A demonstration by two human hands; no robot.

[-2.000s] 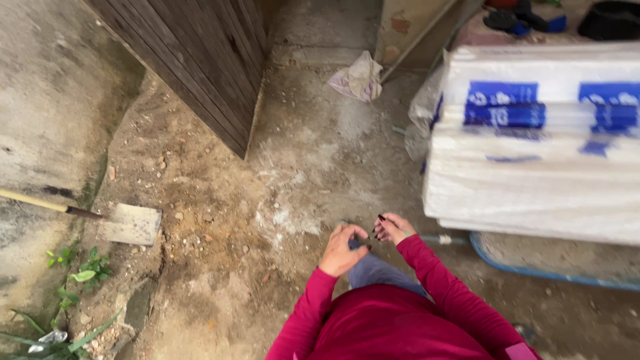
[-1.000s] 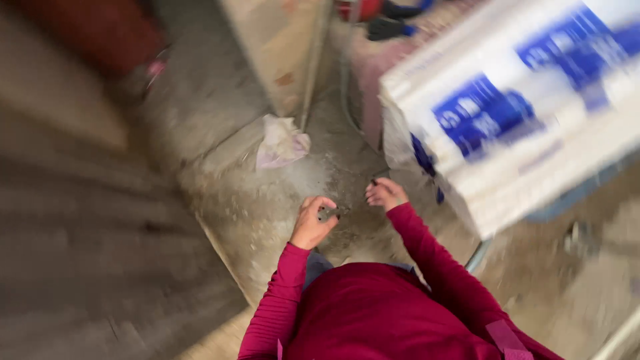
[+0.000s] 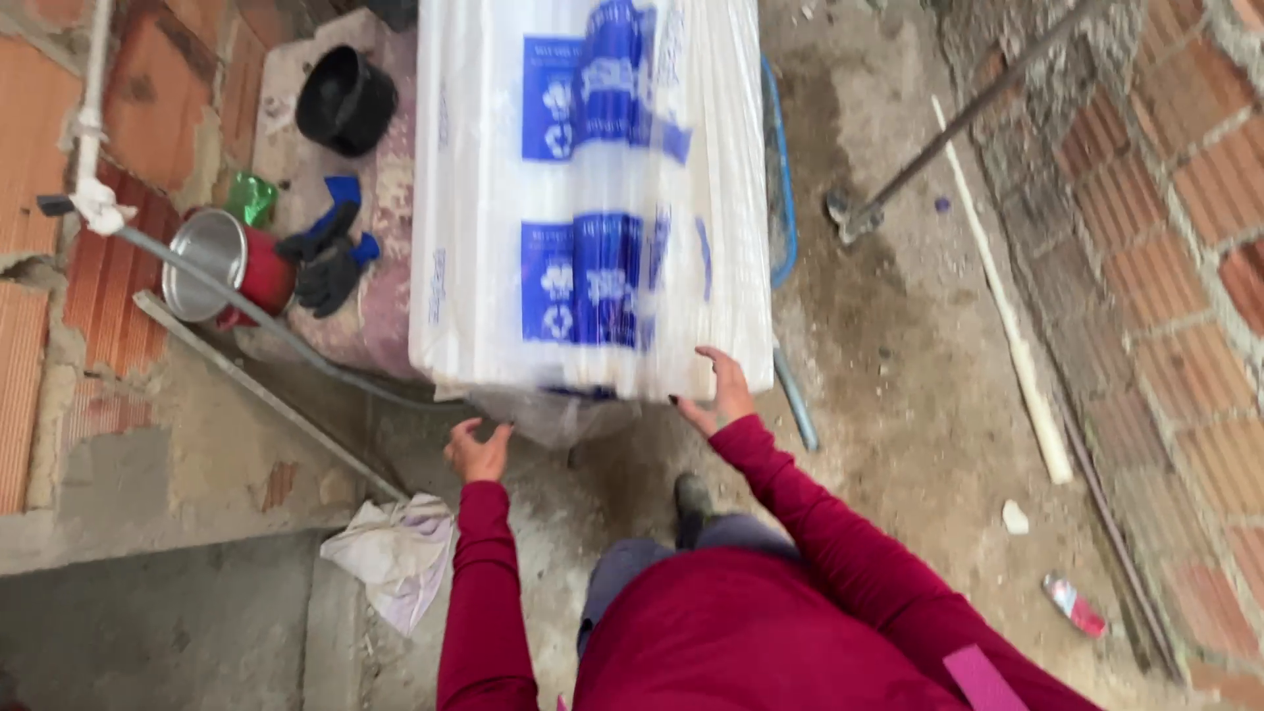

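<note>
A large white pack wrapped in clear plastic film with blue printing (image 3: 474, 197) lies on a blue-rimmed wheelbarrow (image 3: 783, 178), which shows only along its right side. My left hand (image 3: 478, 451) is just below the pack's near left corner, fingers apart, beside loose clear film (image 3: 553, 417); nothing shows in it. My right hand (image 3: 724, 393) is at the near right corner, thumb and fingers spread around the edge; whether it touches the pack is unclear. A metal handle tube (image 3: 796, 397) of the wheelbarrow sticks out near my right hand.
On the left, a ledge holds a black bucket (image 3: 346, 101), a red pot (image 3: 212, 265) and dark gloves (image 3: 328, 272). A grey hose (image 3: 286, 336) and a cloth (image 3: 395, 553) are near my left arm. A long-handled tool (image 3: 973, 118), white pipe (image 3: 1007, 316) and plastic bottle (image 3: 1074, 604) are at right.
The view has swung far to the right. My hands, close together in front of my body before, have moved apart and now reach to the pack's near corners. The small dark thing at my left hand no longer shows.
</note>
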